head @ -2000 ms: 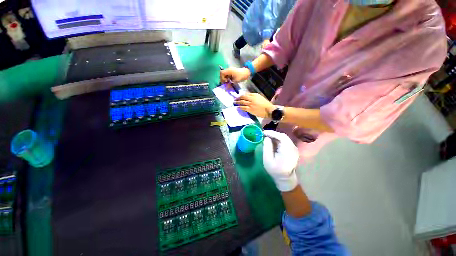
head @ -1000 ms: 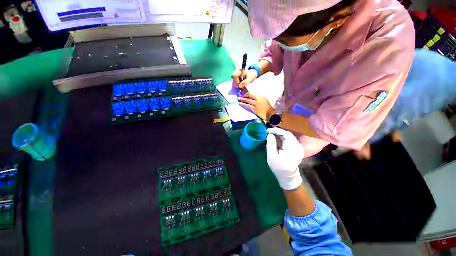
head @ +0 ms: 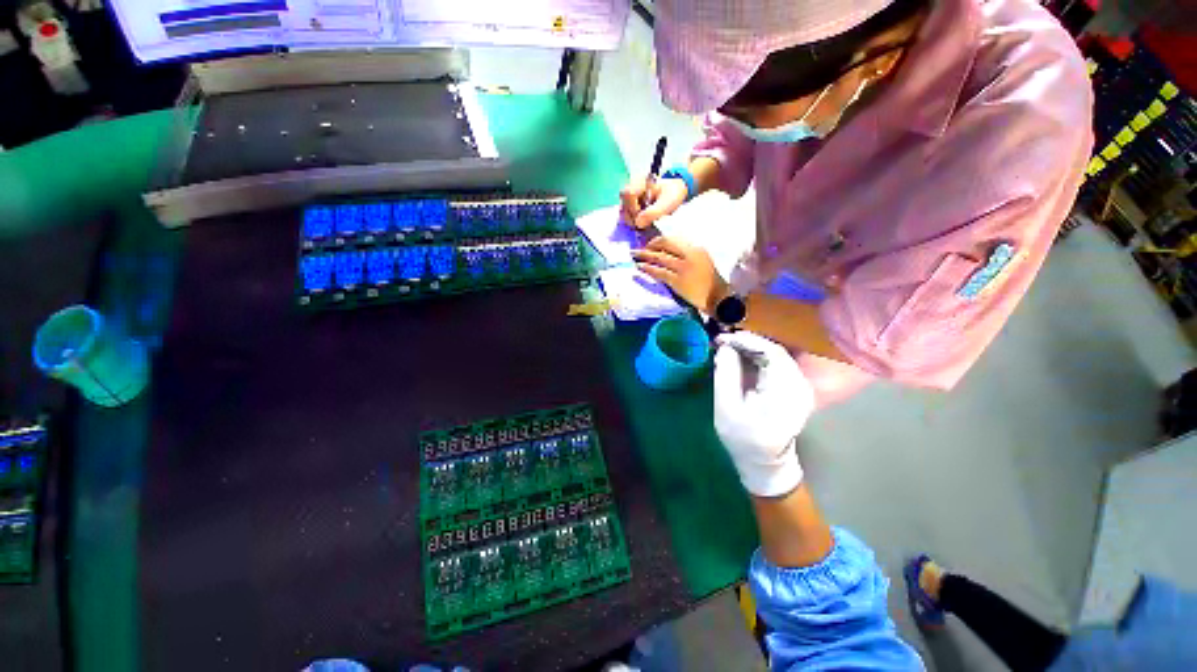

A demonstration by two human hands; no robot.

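Note:
My right hand (head: 765, 410), in a white knit glove, is just right of the turquoise coating cup (head: 672, 352) at the right mat edge. Its fingers are pinched together near the cup's rim; the brush itself is hard to make out. The green display board panel (head: 523, 519) lies flat on the black mat, left of and below the cup. It has two rows of boards with pale figure-8 digits along their upper edges. My left hand is not in view; only a bit of blue cloth shows at the bottom edge.
Relay board panels (head: 440, 250) with blue blocks lie at the mat's far side. A black-topped tray (head: 335, 129) and a screen stand beyond. A person in pink (head: 906, 197) writes on paper slips (head: 641, 292) beside the cup. Another turquoise cup (head: 92, 355) and panels (head: 19, 499) are at left.
My right hand has shifted slightly right, a little away from the cup's rim. The person in pink has leaned in over the slips since the earliest frame. The panel lies unmoved on the mat.

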